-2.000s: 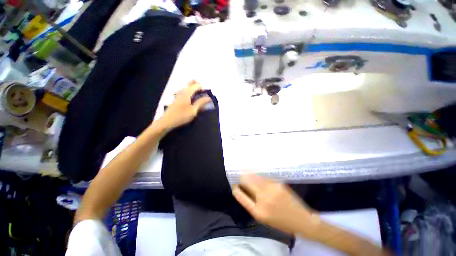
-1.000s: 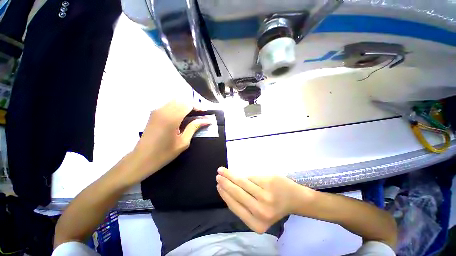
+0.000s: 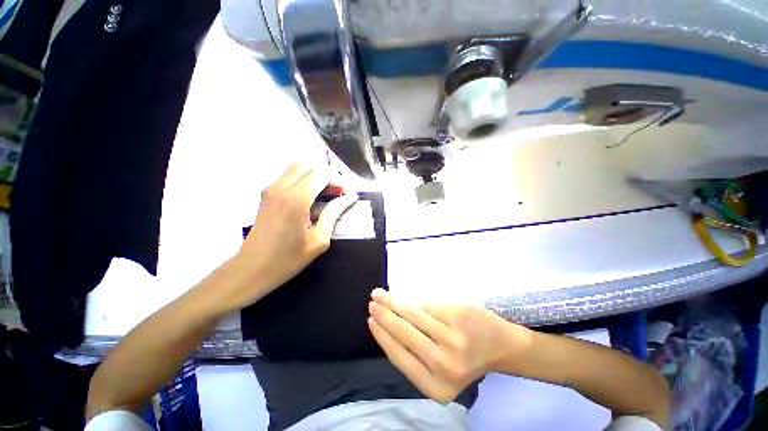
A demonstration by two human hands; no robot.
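Note:
A black cut panel [image 3: 316, 295] lies on the white table below the needle area and hangs over the front edge towards the lap. A white patch [image 3: 355, 220] sits near its far end. My left hand [image 3: 290, 215] pinches the panel's far end beside the patch, thumb on top, just left of and below the presser foot. My right hand [image 3: 434, 345] has its fingertips on the panel's right edge, near the table front. The sewing machine [image 3: 556, 50] stands above; glare hides the needle tip.
A large shiny metal bar [image 3: 324, 84] is close to the camera, left of the needle. A large black panel [image 3: 88, 160] lies at the left. Yellow-handled snips [image 3: 720, 244] lie at the right. Clear bags [image 3: 703, 362] are below the table at the right. A silvery strip [image 3: 589, 295] runs along the table edge.
Since two seconds ago the view has moved closer to the machine, and the panel's far end has come up to the presser foot. Over the last second hands and panel barely moved.

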